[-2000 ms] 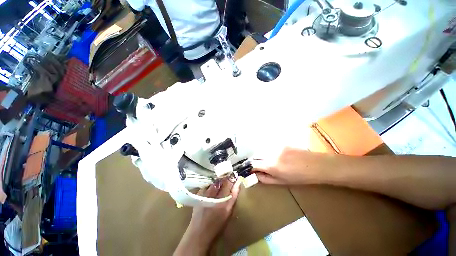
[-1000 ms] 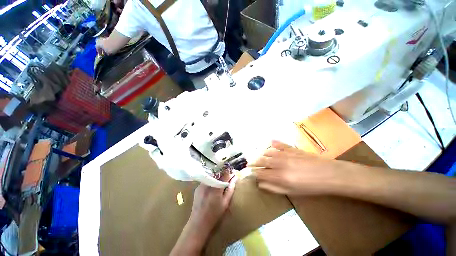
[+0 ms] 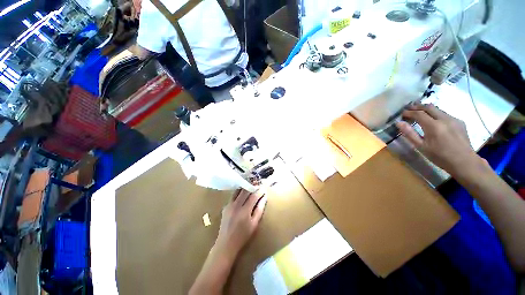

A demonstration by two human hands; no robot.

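Note:
The white sewing machine (image 3: 322,98) stretches from upper right to the needle area (image 3: 256,176) at the centre. The brown panel (image 3: 167,230) lies flat under its head and spreads to the right. My left hand (image 3: 244,213) rests on the panel just in front of the needle area, fingertips partly hidden by the machine head. My right hand (image 3: 440,135) is by the machine base at the right, fingers spread; whether it touches something small there I cannot tell. The orange pocket piece (image 3: 357,144) with its zipper lies on the panel beside the arm. A small yellowish patch (image 3: 207,219) lies on the panel.
A yellow tape strip (image 3: 290,268) is on the white tabletop (image 3: 322,245) near me. A person in a white shirt (image 3: 201,40) is beyond the machine, beside a red-striped box (image 3: 147,101). Red crates (image 3: 80,127) and a blue bin (image 3: 70,245) are at the left.
My right hand has left the panel near the needle and moved right to the machine base. My left hand stays near the needle. The view has shifted, showing more of the machine's right end.

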